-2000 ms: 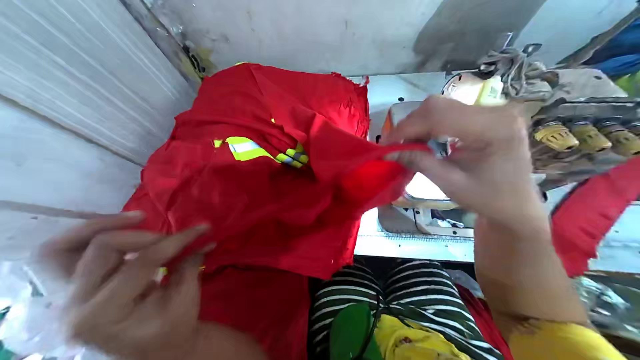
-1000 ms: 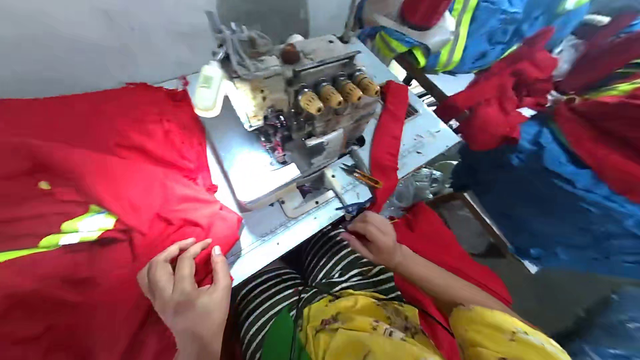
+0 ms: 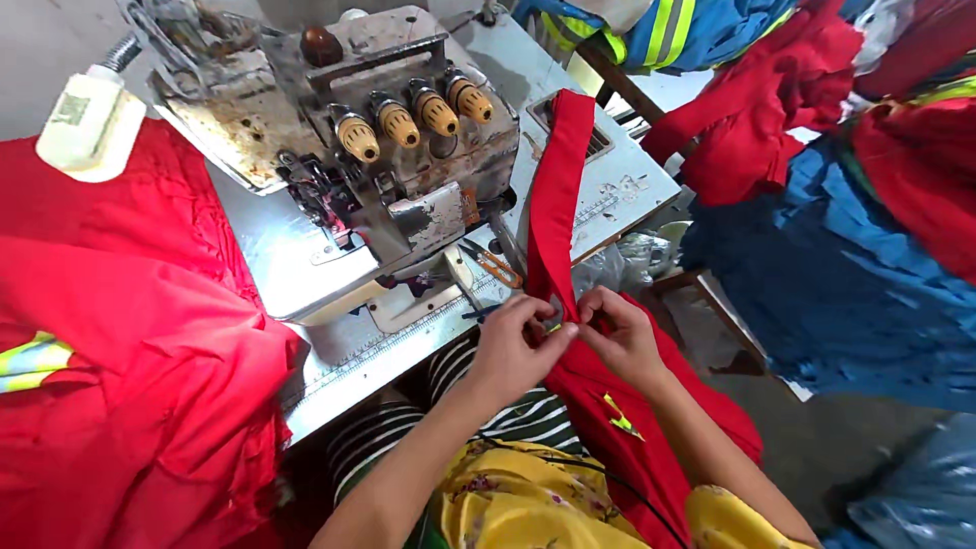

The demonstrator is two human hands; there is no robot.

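Observation:
Both hands meet over my lap at a long red fabric strip (image 3: pixel 560 191), which hangs over the front edge of the machine table. My left hand (image 3: pixel 522 335) pinches the red cloth near a small yellow-green bit. My right hand (image 3: pixel 619 332) grips the same cloth just beside it, fingertips nearly touching the left ones. Below them a red fabric piece (image 3: pixel 663 450) with a yellow-green patch lies across my lap. The overlock sewing machine (image 3: pixel 427 152) stands ahead to the left, and orange-handled thread snips (image 3: pixel 496 267) lie beside its base.
A large red garment piece (image 3: pixel 137 343) with a reflective band covers the table's left side. A white lamp (image 3: pixel 91 126) hangs by the machine. The table edge (image 3: pixel 366 374) runs before my lap. Blue cloth (image 3: pixel 831 282) and a red cloth pile (image 3: pixel 770 107) lie at the right.
The left hand has left the large red garment and joined the right at the red strip. The view has swung to the right since the earliest frame.

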